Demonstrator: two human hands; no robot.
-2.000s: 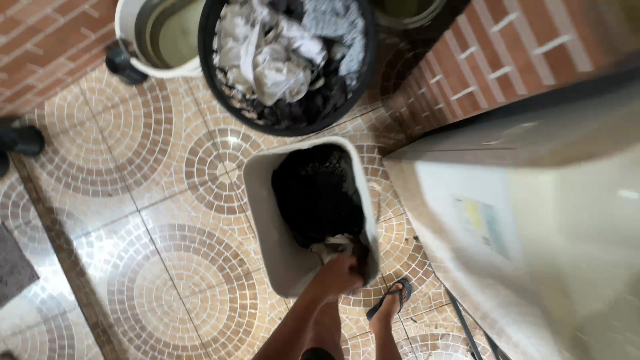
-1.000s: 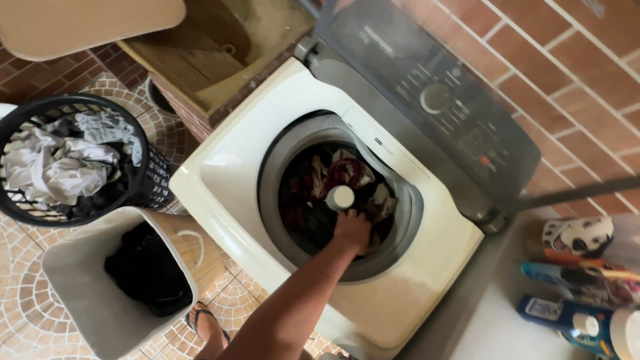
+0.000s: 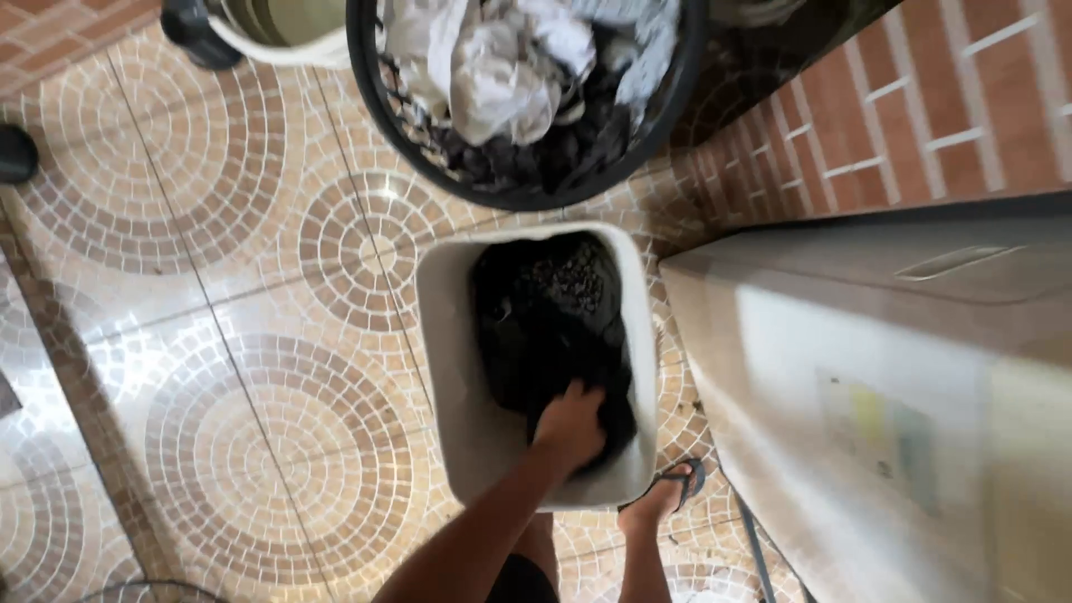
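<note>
My left hand (image 3: 574, 423) reaches down into the lower part of a pale plastic bin (image 3: 465, 435), its fingers curled into black cloth (image 3: 544, 335). A bunch of the same dark fabric lies against the right side of the hand; the fingertips are partly hidden. Dark clothing, some of it with a light speckled pattern, fills the bin's upper part. Above the bin stands a round black laundry basket (image 3: 519, 201) holding crumpled whitish clothes (image 3: 502, 84) and dark garments (image 3: 544, 159). My right hand is out of view.
A white appliance side panel (image 3: 821, 402) stands at the right, below a brick-patterned wall (image 3: 888, 109). At the upper left is a white bucket (image 3: 289, 54). The floor (image 3: 276, 419) has round mosaic patterns. A foot in a flip-flop (image 3: 662, 494) is beside the bin.
One second ago my left hand was inside the open top-loading washing machine, among clothes; it is now in the pale bin, on black cloth. The view has swung away from the machine's top.
</note>
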